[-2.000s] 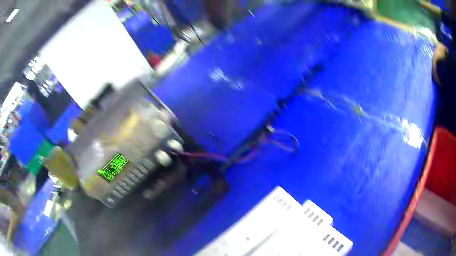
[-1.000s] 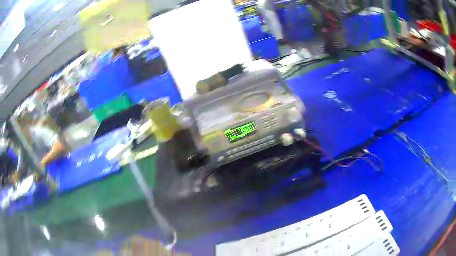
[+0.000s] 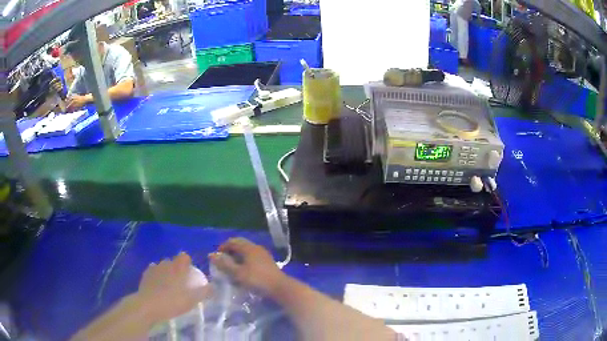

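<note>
My left hand (image 3: 166,283) and my right hand (image 3: 247,263) are close together at the bottom centre left, fingers curled around white plugs (image 3: 198,278) on white cords. Clear plastic bags (image 3: 233,318) lie below the hands, shiny and crinkled. White power strips (image 3: 436,301) lie side by side at the bottom right, with dark USB slots at their right ends. My right forearm overlaps their left part. The fingers hide much of the plugs.
A grey bench meter (image 3: 436,140) with green digits stands on a black stand (image 3: 393,210). A yellow cup (image 3: 321,96) is left of it. A white supply strip (image 3: 256,105) lies beyond the green surface (image 3: 180,176). A person (image 3: 106,70) sits at far left.
The view has swung left and levelled. Both my hands have come into clear view, holding plugs over the bagged cords. The meter now shows upright at right.
</note>
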